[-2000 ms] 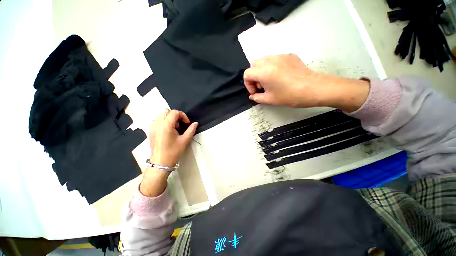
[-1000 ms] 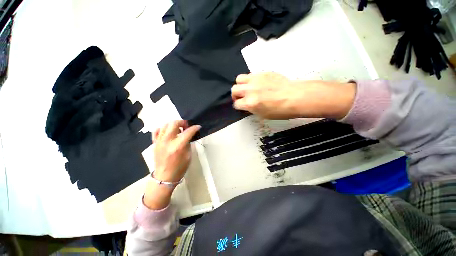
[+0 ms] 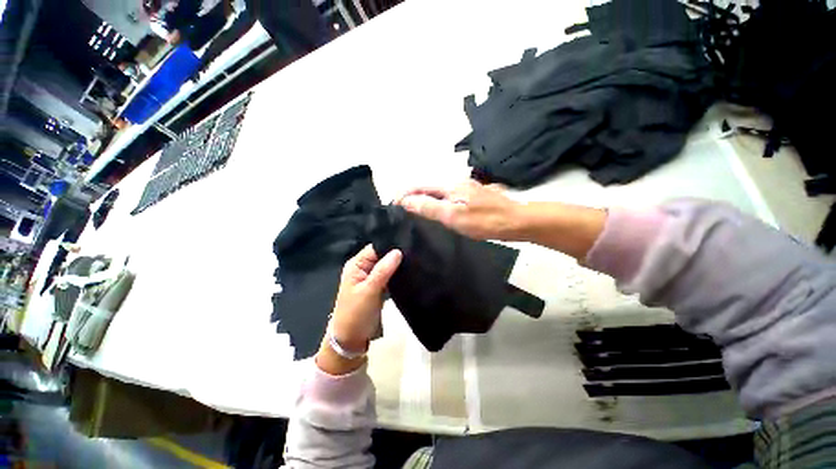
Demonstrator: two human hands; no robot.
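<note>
A limp black cut panel [image 3: 449, 279] hangs between my hands, partly over the right side of the stack of worked panels [image 3: 312, 266]. A small tab sticks out at its right. My left hand [image 3: 362, 298] grips the panel's left part, thumb on top. My right hand [image 3: 458, 209] pinches its upper edge. Several black strips [image 3: 651, 359] lie in a parallel row at the lower right, partly beside my right sleeve. The panel and my fingers hide part of the stack.
A broad loose pile of black panels [image 3: 587, 101] lies at upper right, with a tangled strip bundle [image 3: 779, 82] beyond. Checked pieces [image 3: 197, 151] and a tied grey-green bundle [image 3: 96, 298] lie at left. A person [image 3: 192, 23], blue bins and another workbench show at upper left.
The view has swung left. Both hands have lifted the panel off the work surface and carried it left to the stack, turning it so its tab points right.
</note>
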